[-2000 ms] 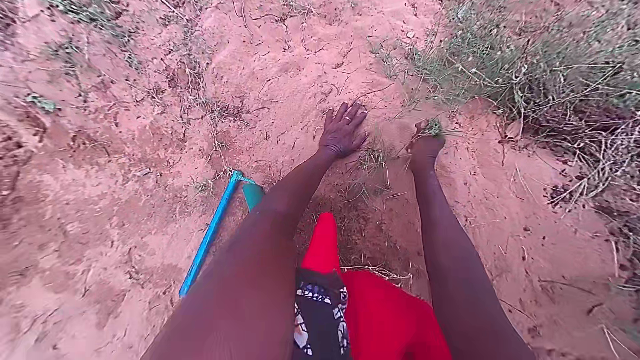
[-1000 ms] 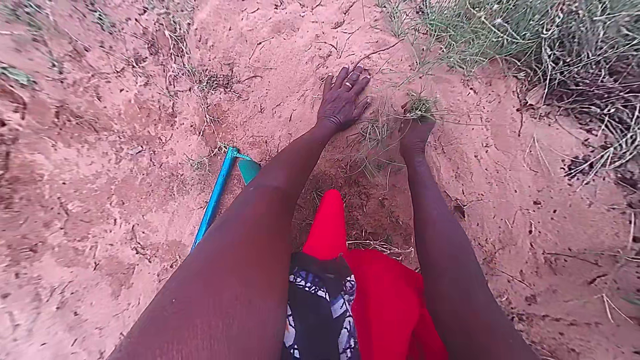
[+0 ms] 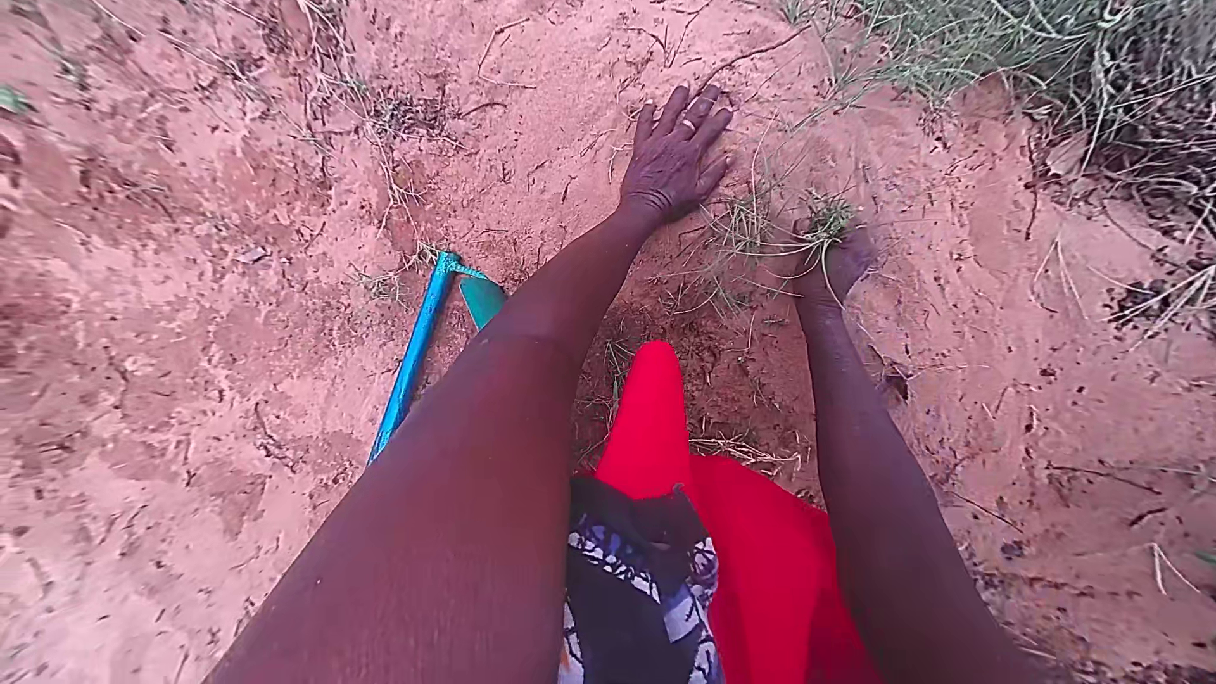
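Note:
My left hand [image 3: 673, 157], with a ring on one finger, lies spread and palm down on the reddish sandy soil [image 3: 532, 180]. My right hand [image 3: 836, 261] is closed around a small tuft of green grass [image 3: 828, 220], to the right of my left hand and slightly nearer to me. Thin grass stems [image 3: 746, 228] stick up between the two hands. At left, beside my left forearm, a blue metal tube [image 3: 413, 356] lies on the soil, with a green blade-like piece [image 3: 483, 300] near its top end; my arm hides part of that piece.
A dense clump of grass and dry twigs [image 3: 1107, 85] fills the upper right. Red cloth [image 3: 651, 418] and patterned cloth [image 3: 646, 589] hang between my arms. Dry roots and sprigs [image 3: 404, 119] lie at upper left.
My left hand stays flat on the soil and my right hand keeps hold of the grass tuft. The view has shifted a little.

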